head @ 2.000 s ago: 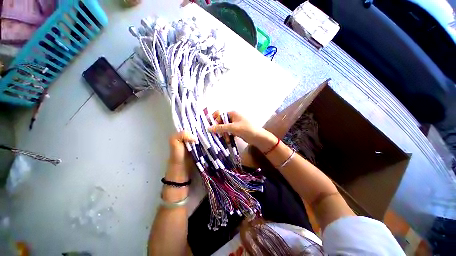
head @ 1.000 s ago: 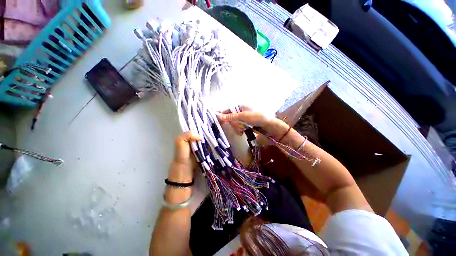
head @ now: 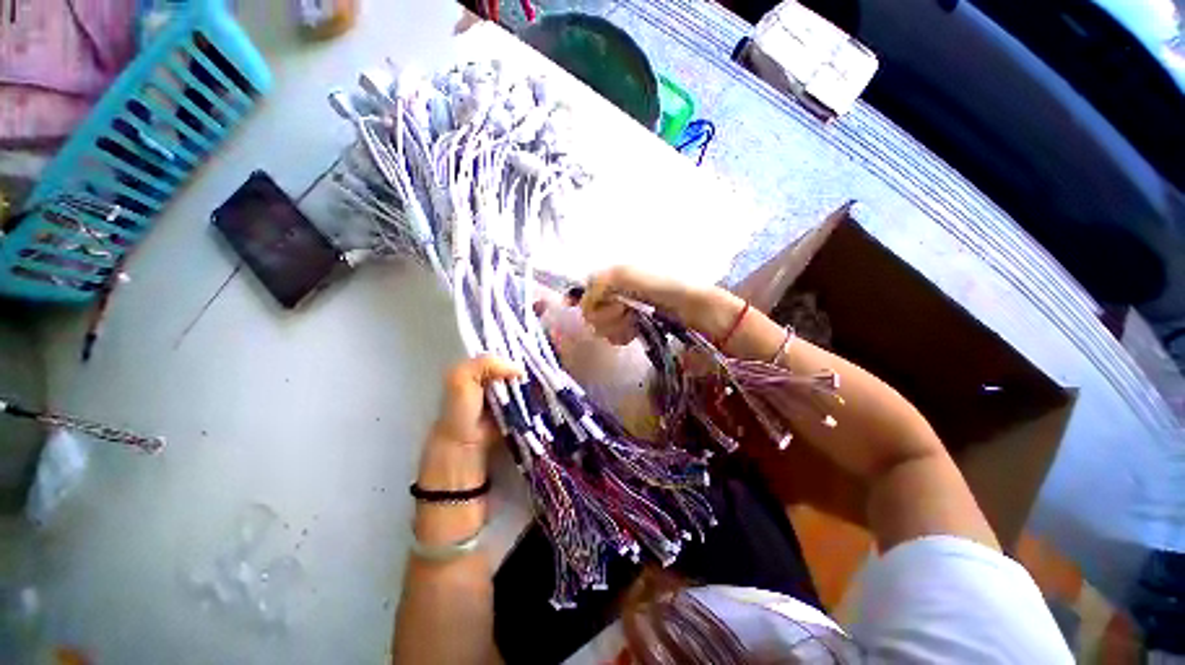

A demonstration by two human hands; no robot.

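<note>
A thick harness bundle (head: pixel 500 305) of white sheathed cables lies across the table edge and over my lap. Its white plug ends fan out at the top on the table; black bands and coloured wires with tiny plugs hang at the lower end. My left hand (head: pixel 471 396) grips the bundle's left side just above the black bands. My right hand (head: pixel 621 301) is to the right of the bundle, closed around several separate harnesses. Their coloured wire ends (head: pixel 767 390) spread over my right forearm and down. My right fingertips are partly hidden.
A black phone (head: pixel 278 239) lies left of the bundle. A blue slotted basket (head: pixel 156 143) stands at upper left. An open cardboard box (head: pixel 1001 455) is at my right. Clear plastic scraps (head: pixel 247 572) lie at lower left. A dark round basket (head: pixel 591 65) and a white box (head: pixel 808 60) are at the back.
My right hand has drawn harnesses away from the bundle to the right, and more coloured ends now hang from it than a second ago. My left hand keeps its grip.
</note>
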